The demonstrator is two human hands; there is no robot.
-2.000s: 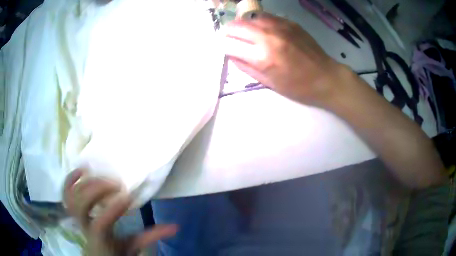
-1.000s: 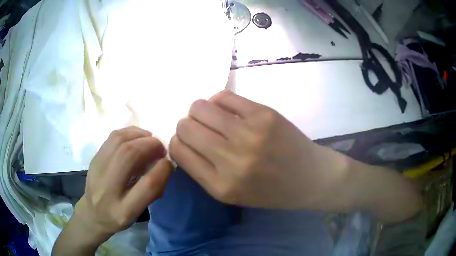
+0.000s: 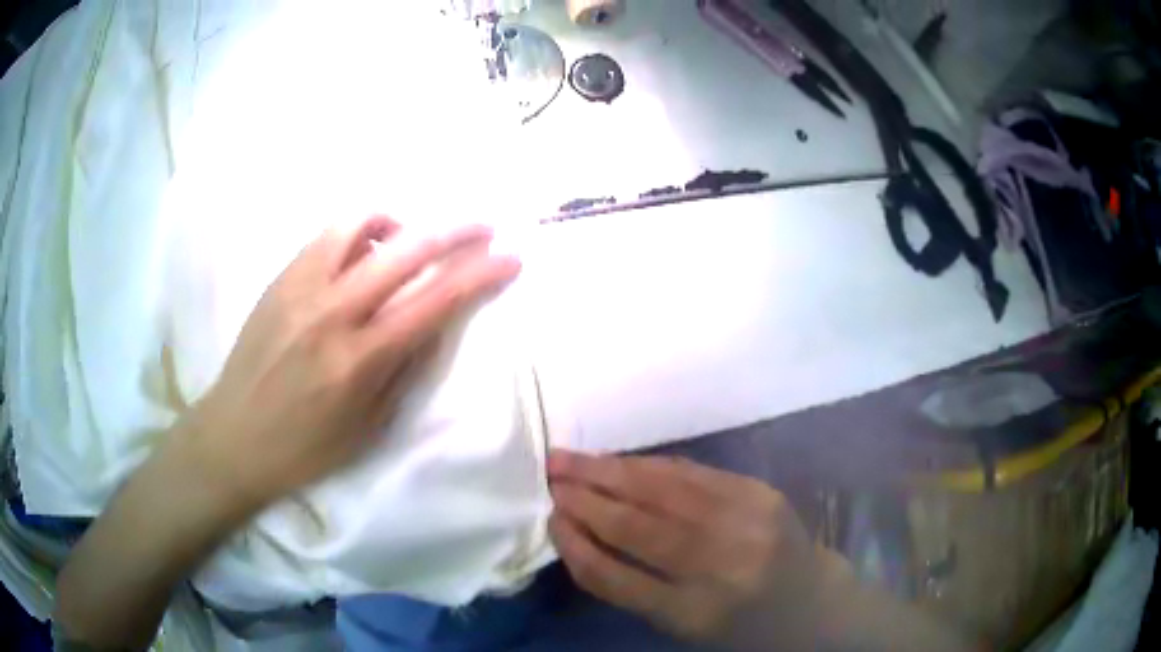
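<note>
The white garment piece point(image 3: 382, 510) lies on the white machine table and hangs over its front edge onto the blue-clad lap. My left hand point(image 3: 363, 325) lies on the cloth, fingers extended towards its right edge near the glare. My right hand point(image 3: 675, 535) pinches the cloth's right edge at the table's front rim. The presser foot and needle area point(image 3: 494, 45) shows at the top, overexposed, with a glassy disc point(image 3: 530, 70) beside it.
A round metal disc point(image 3: 596, 78) lies right of the needle. Black shears point(image 3: 927, 191) and pink-bodied snips point(image 3: 764, 45) lie further right. Purple-grey scraps point(image 3: 1038, 172) are at the right edge. A cardboard box with a yellow rim point(image 3: 1019, 467) stands at lower right.
The hands have moved apart. My left hand has gone up and right onto the cloth; my right hand has moved down and right along its edge. The cloth's near part now lies spread over the lap.
</note>
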